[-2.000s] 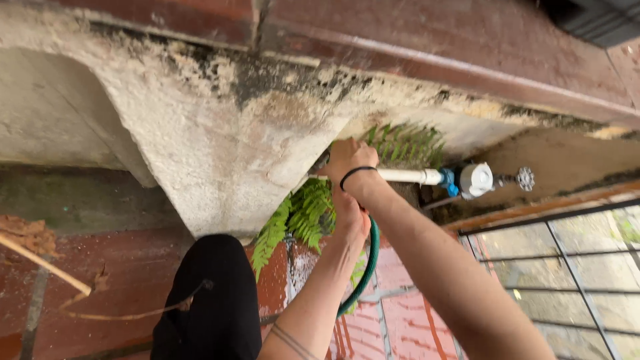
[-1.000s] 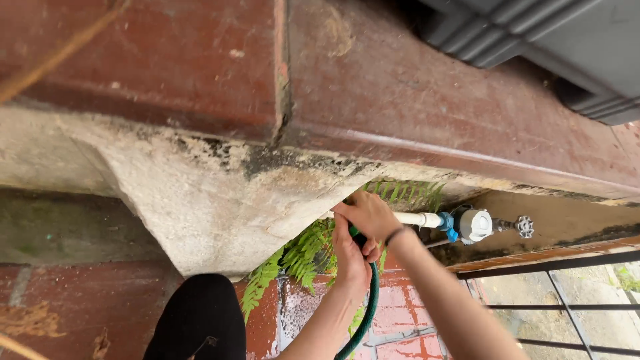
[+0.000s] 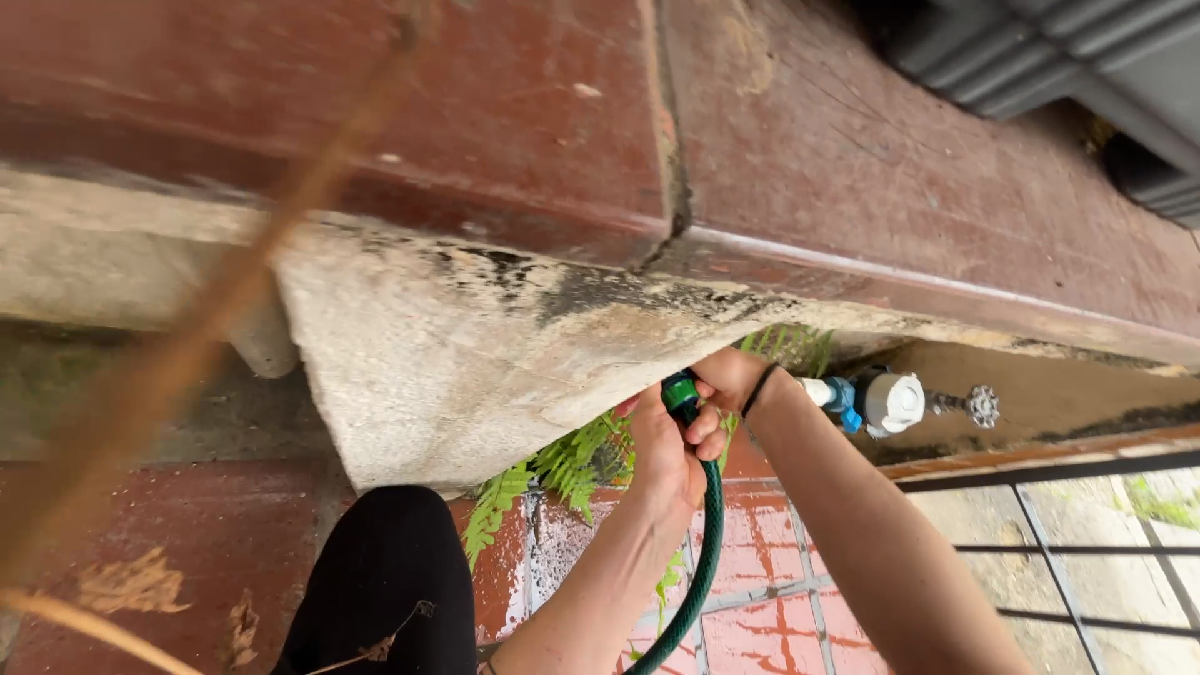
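Both hands meet at the end of a green garden hose (image 3: 705,553), just below the slanted concrete wall. My left hand (image 3: 667,450) is closed around the hose beneath its green and black hose connector (image 3: 680,392). My right hand (image 3: 727,384), with a black band at the wrist, touches the connector area from the right; its fingers are partly hidden, so its exact hold is unclear. A white pipe (image 3: 817,392) shows right of the wrist and runs to a blue valve (image 3: 844,405) and a round white water meter (image 3: 895,403). Whatever the connector faces is hidden behind the wall edge.
A red-brown ledge (image 3: 844,169) overhangs the hands, with a grey plastic container (image 3: 1116,84) on it. Fern leaves (image 3: 581,459) grow below the concrete wall (image 3: 422,366). Wet red tiles (image 3: 759,619) lie beneath. A metal handwheel (image 3: 982,406) and black railing (image 3: 1041,548) are at right. A blurred dry stem (image 3: 281,225) crosses the left.
The hands have come down and away from the pipe beside the wall, and the hose connector, hidden two seconds ago, now shows between them. The view has moved closer to the ledge.
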